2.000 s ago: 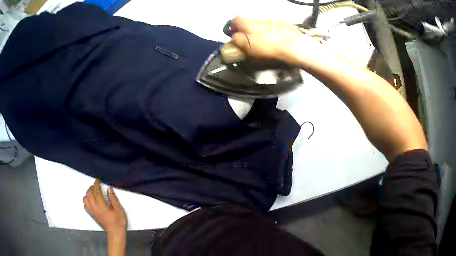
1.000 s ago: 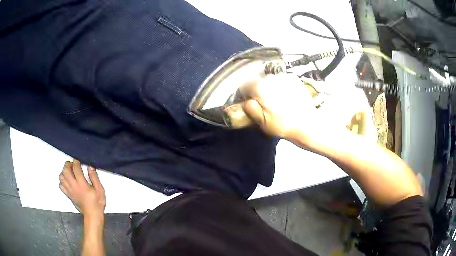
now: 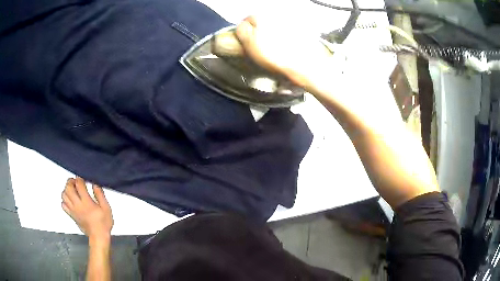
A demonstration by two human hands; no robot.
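Note:
A dark navy garment (image 3: 126, 104) lies spread over the white table, with a small slit-like mark near its upper edge. My right hand (image 3: 255, 46) is closed on the handle of the steam iron (image 3: 241, 82). The iron is over the garment's upper right part, its tip pointing left beside the slit mark; whether it touches the cloth cannot be told. A small white gap shows under the iron's lower edge. My left hand (image 3: 87, 206) rests on the white table at the garment's lower edge, fingers apart, holding nothing.
The white table (image 3: 340, 164) has its front edge near my body. A black hose (image 3: 351, 22) and a coiled cable (image 3: 460, 55) run behind the iron to the upper right. A dark brown worn piece (image 3: 403, 90) is at the table's right edge. Grey floor shows below.
Since one second ago, my right hand has moved the iron up and left and turned it, so its tip is close to the slit mark. The left hand has barely moved.

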